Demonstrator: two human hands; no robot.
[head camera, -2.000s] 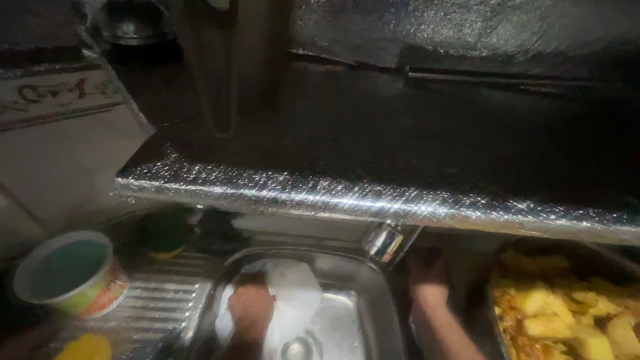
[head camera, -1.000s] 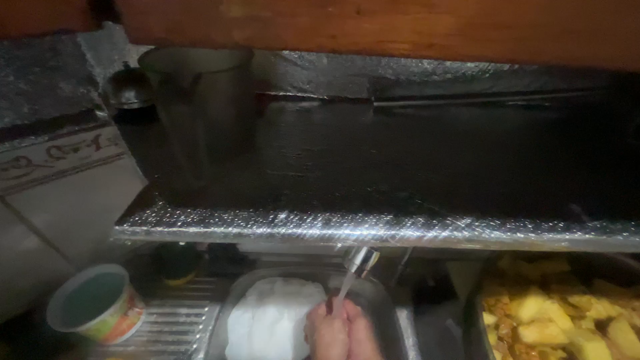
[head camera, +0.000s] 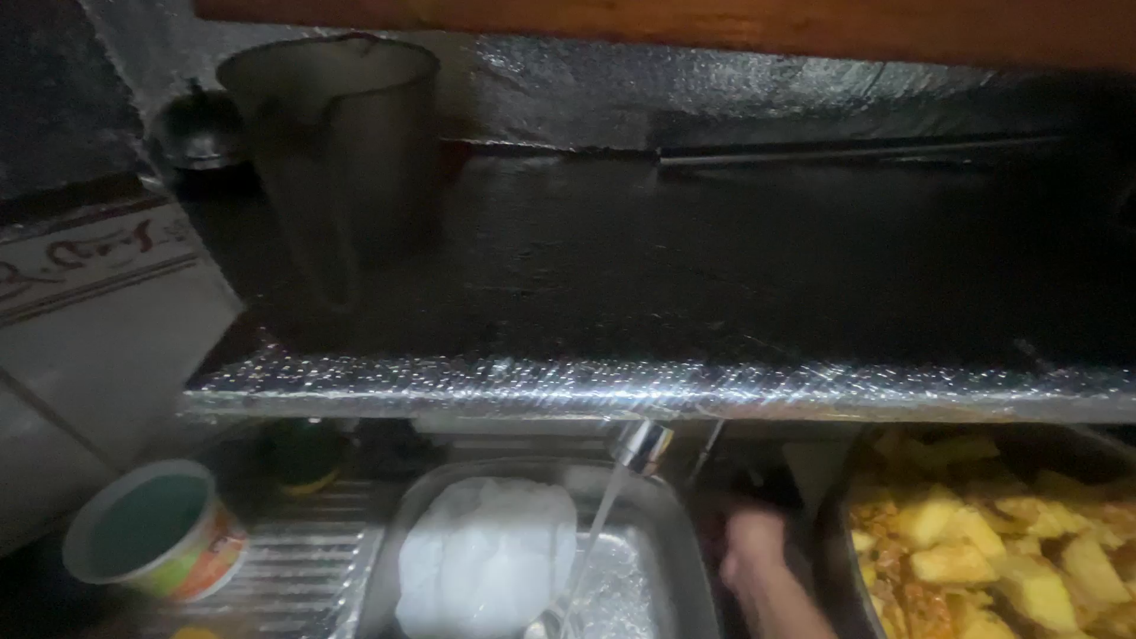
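Observation:
My right hand (head camera: 754, 541) reaches under the shelf, just right of the metal sink (head camera: 688, 559); its fingers are blurred and dark, so what it touches is hidden. Water runs from the chrome faucet spout (head camera: 643, 446) into the sink. A white plastic-like bundle (head camera: 488, 555) lies in the sink's left part. At the sink's bottom edge a shiny rounded thing, perhaps a spoon (head camera: 546, 624), shows in part. My left hand is out of view.
A dark shelf (head camera: 621, 266) with a glittering front edge spans the view, holding a large pitcher (head camera: 373, 160). At left, a plastic tub (head camera: 146, 532) stands on the ribbed drainboard (head camera: 302, 564). A pan of yellow chunky food (head camera: 967, 559) sits at right.
One second ago my hands were together under the spout; now my right hand is right of the sink and my left is out of view. Water now runs; two seconds ago none showed.

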